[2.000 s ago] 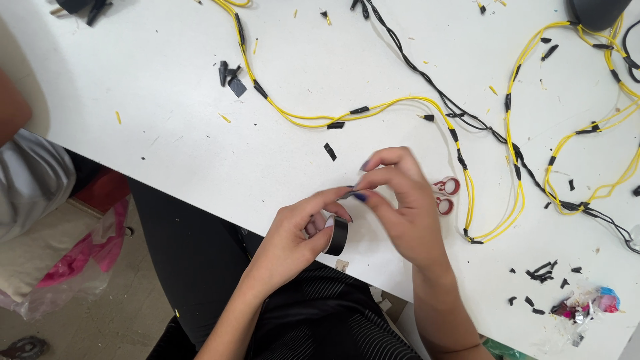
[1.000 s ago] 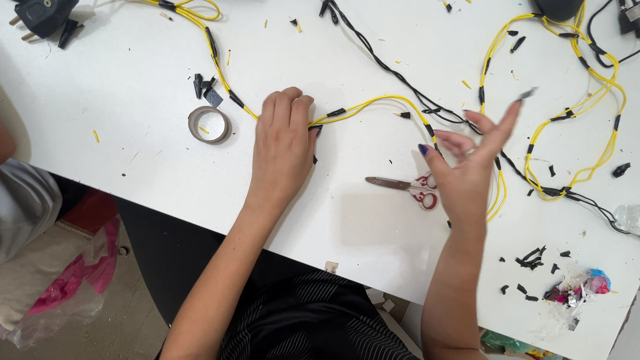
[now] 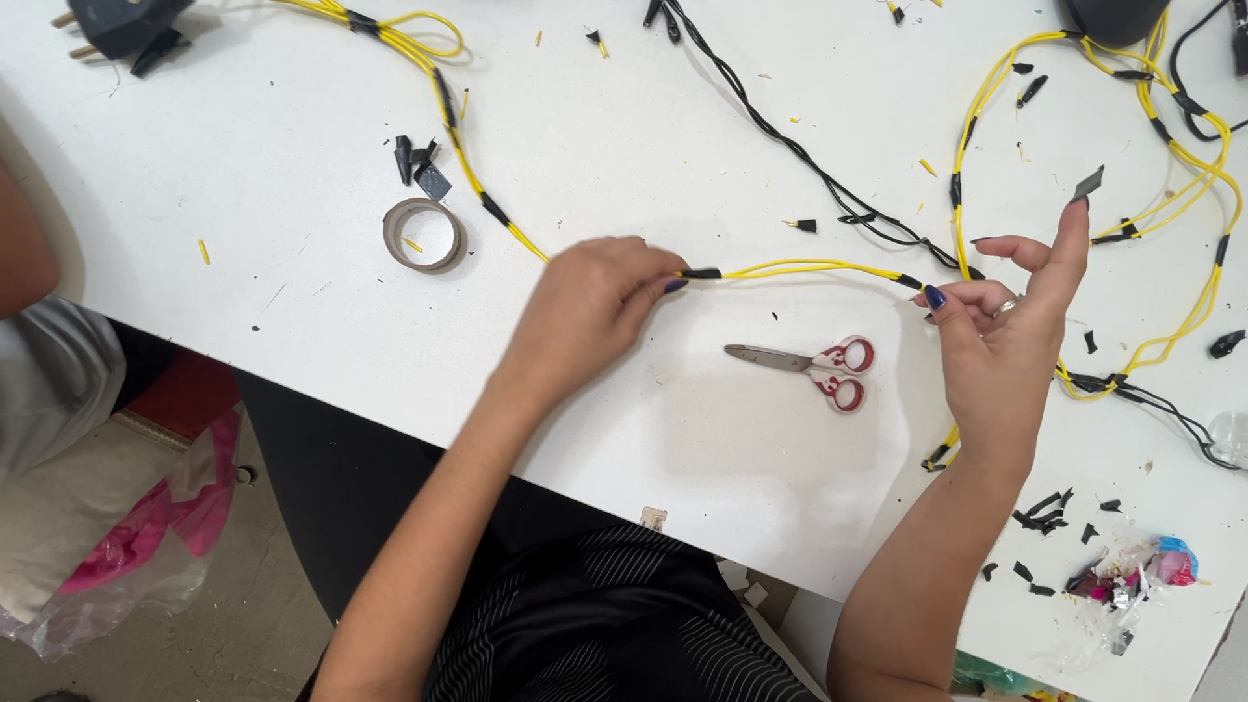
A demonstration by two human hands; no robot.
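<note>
My left hand [image 3: 595,307] grips a pair of yellow wires [image 3: 819,264] beside a black tape wrap [image 3: 702,274]. Between thumb and finger, my right hand [image 3: 1004,341] pinches the same wires near another black wrap [image 3: 909,281]. A small piece of black tape [image 3: 1089,183] sticks to the raised index fingertip of that hand. Scissors with red and white handles [image 3: 843,375] lie on the table below the wires, blades pointing left. To the left of my left hand lies a roll of tape [image 3: 390,234].
Twisted black wires [image 3: 780,141] cross the white table [image 3: 322,322]. Black tape scraps [image 3: 429,175] lie above the roll, a black plug [image 3: 127,24] at top left. Looped yellow wires [image 3: 1209,283] and a crumpled wrapper [image 3: 1131,575] are on the right. Part of another person's arm [image 3: 19,244] shows at the left edge.
Two seconds ago both hands were together at the tape roll near the table edge; it now lies on the table. My right hand has since come down onto the yellow wires.
</note>
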